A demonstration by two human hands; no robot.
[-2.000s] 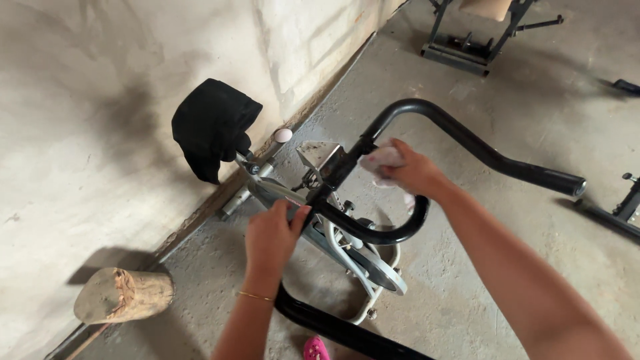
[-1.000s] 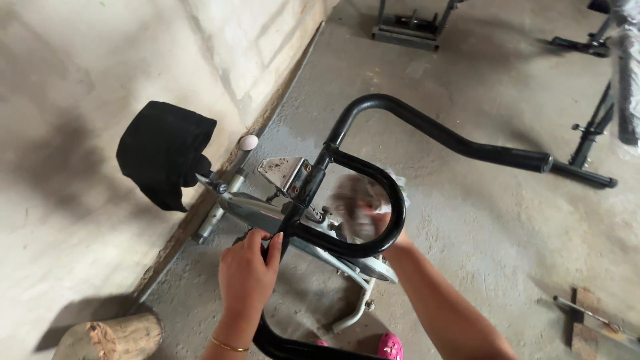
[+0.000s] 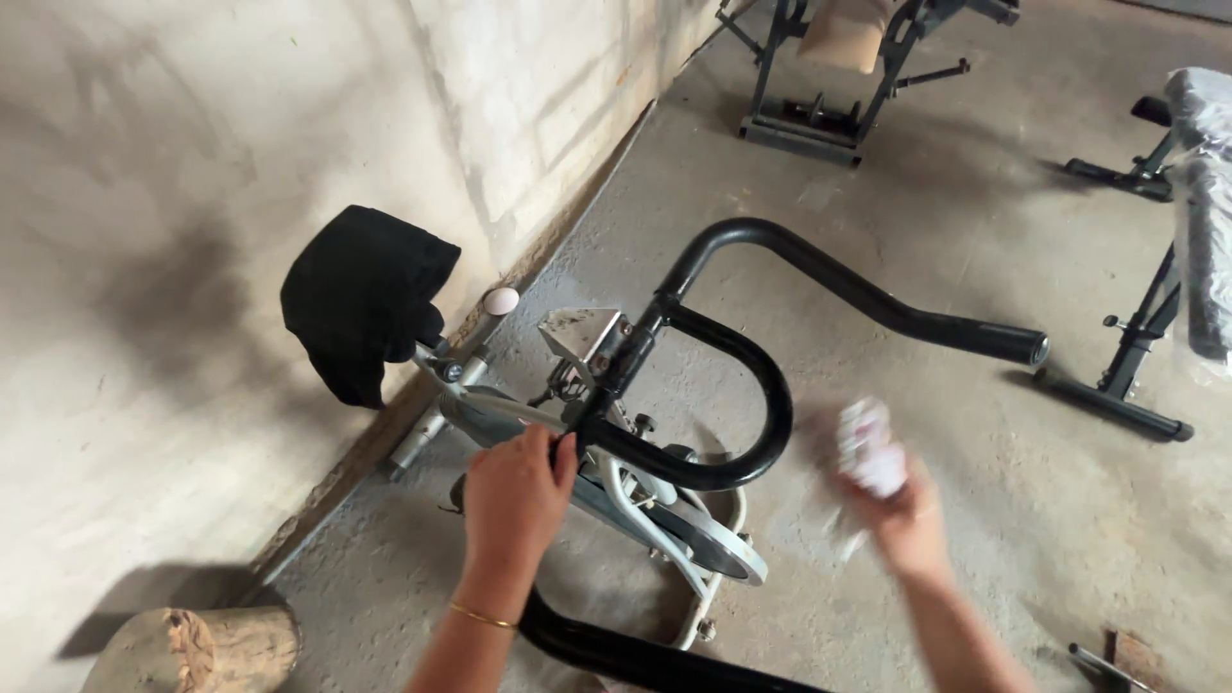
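Note:
My left hand (image 3: 520, 491), with a thin bangle at the wrist, grips the black handlebar (image 3: 857, 284) of an exercise bike near its centre joint. To the right of the handlebar's inner loop, my right hand (image 3: 895, 510) holds a crumpled whitish cloth (image 3: 871, 448), blurred and apart from the bar. Below the bar is the bike's pale frame with its flywheel (image 3: 717, 544). A metal bracket (image 3: 582, 332) sits beside the centre joint. Black fabric covers the bike's seat (image 3: 361, 298) by the wall.
A cut log (image 3: 241, 645) stands on the floor at lower left, near the wall. Gym equipment with a tan pad (image 3: 847, 34) is at the top. A bench wrapped in plastic (image 3: 1203, 221) stands at the right. A metal rod (image 3: 1107, 664) lies at lower right.
My right hand has moved with the cloth from the handlebar's inner loop out to the right, off the bar. My left hand stays on the bar. The view has shifted.

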